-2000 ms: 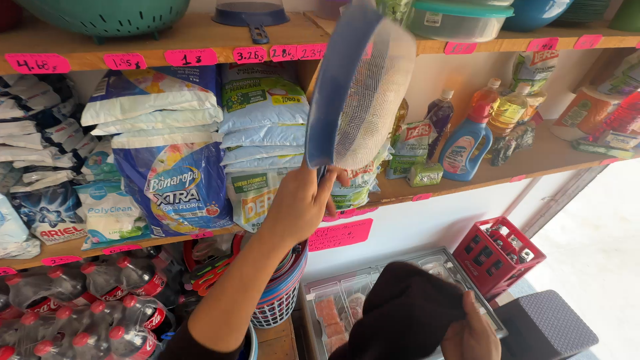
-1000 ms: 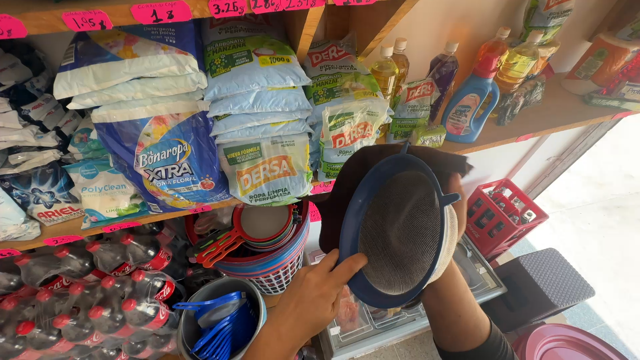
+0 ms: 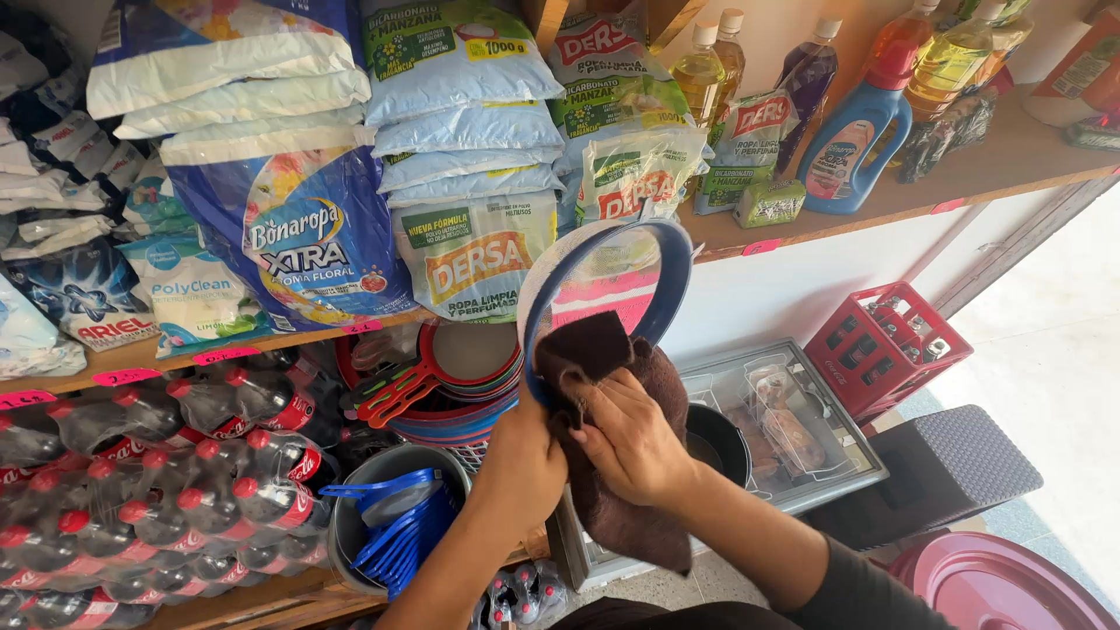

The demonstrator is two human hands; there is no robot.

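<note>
Two blue-rimmed mesh strainers, or one with a deep pale bowl, stand on edge before me; the blue rim [image 3: 674, 284] faces partly right. At the lower left of this rim my left hand [image 3: 523, 455] is closed on the strainer. My right hand [image 3: 632, 437] grips a dark brown cloth [image 3: 634, 529], its upper part pressed against the strainer's rim and the rest hanging below. Behind the strainer are bags of Dersa detergent [image 3: 477, 258] on the wooden shelf.
Bonaropa detergent bags [image 3: 293, 227] and a blue bottle [image 3: 853, 144] stand on the shelf. Below are packed cola bottles [image 3: 166, 499], a grey bucket [image 3: 346, 525] of blue strainers, red-rimmed strainers [image 3: 472, 350], a glass-topped freezer [image 3: 792, 499], a red crate [image 3: 875, 350] and a pink lid [image 3: 1006, 586].
The strainer has come down from beside the upper shelf and turned edge-on. The brown cloth, behind it a second ago, now shows in front, in my right hand. The view has shifted.
</note>
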